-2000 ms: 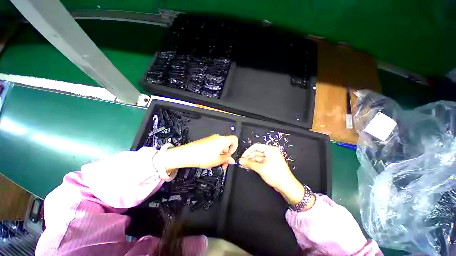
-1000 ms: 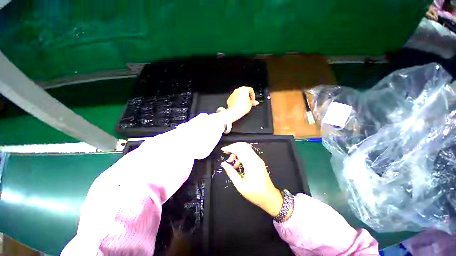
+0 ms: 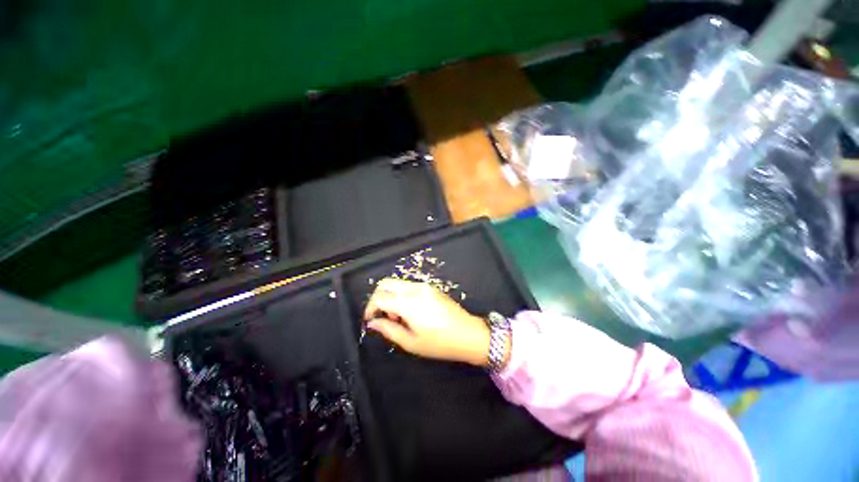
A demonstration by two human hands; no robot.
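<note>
My right hand (image 3: 419, 320) is over the right half of the near tray (image 3: 499, 273), its fingertips together near the divider. A tiny silvery sliver shows at the fingertips, blurred. Small metal parts (image 3: 419, 265) lie scattered just beyond the hand. Black plastic parts (image 3: 231, 414) lie heaped loose in the left half of the tray. My left hand is not in view; only a blurred pink sleeve (image 3: 94, 414) shows at the lower left.
The far tray (image 3: 363, 207) holds rows of black parts at left and a few at its right edge. A brown board (image 3: 476, 174) with a dark stick is beside it. A large clear plastic bag (image 3: 678, 198) with a white label is on the right. A pale bar (image 3: 66, 325) is at left.
My left hand has left the far tray and gone out of the picture. My right hand's fingers have closed together over the near tray. The view has swung to the right.
</note>
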